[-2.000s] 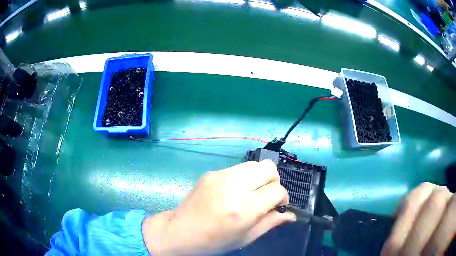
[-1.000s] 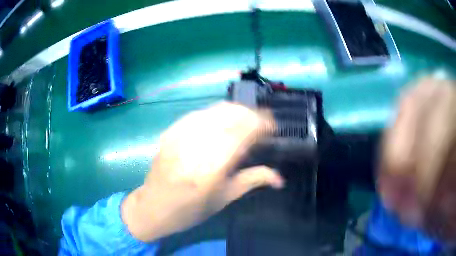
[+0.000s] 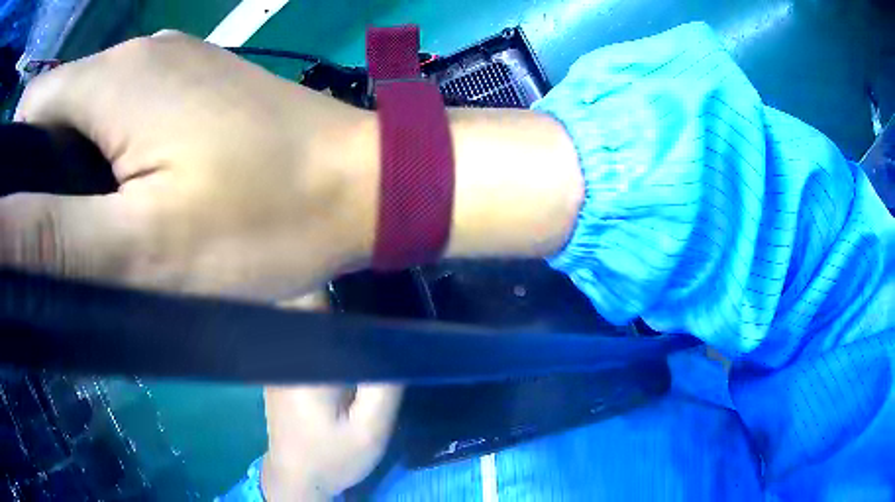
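Observation:
My right hand (image 3: 196, 167) reaches across the view from the right, large and close, a dark red strap (image 3: 417, 172) on its wrist. It is closed around a black handheld tool (image 3: 54, 162), probably the electric screwdriver, cut off by the left edge; its tip is out of view. The black plastic housing (image 3: 510, 304) lies below the forearm, its slotted grille (image 3: 486, 83) showing above the wrist. My left hand (image 3: 329, 436) is at the housing's left side, lower centre; its fingers are mostly hidden behind a wide dark band, perhaps the tool's cord.
The wide dark band (image 3: 294, 338) crosses the view, blurred and close. Green bench surface (image 3: 608, 29) shows at the top, with a white strip (image 3: 250, 20). Shiny clear plastic (image 3: 88, 431) lies at the lower left. Blue sleeves and smock fill the right and bottom.
The view has swung and the bins are out of view. My right hand has crossed from the right to the left, over the housing. My left hand now shows lower, beside the housing.

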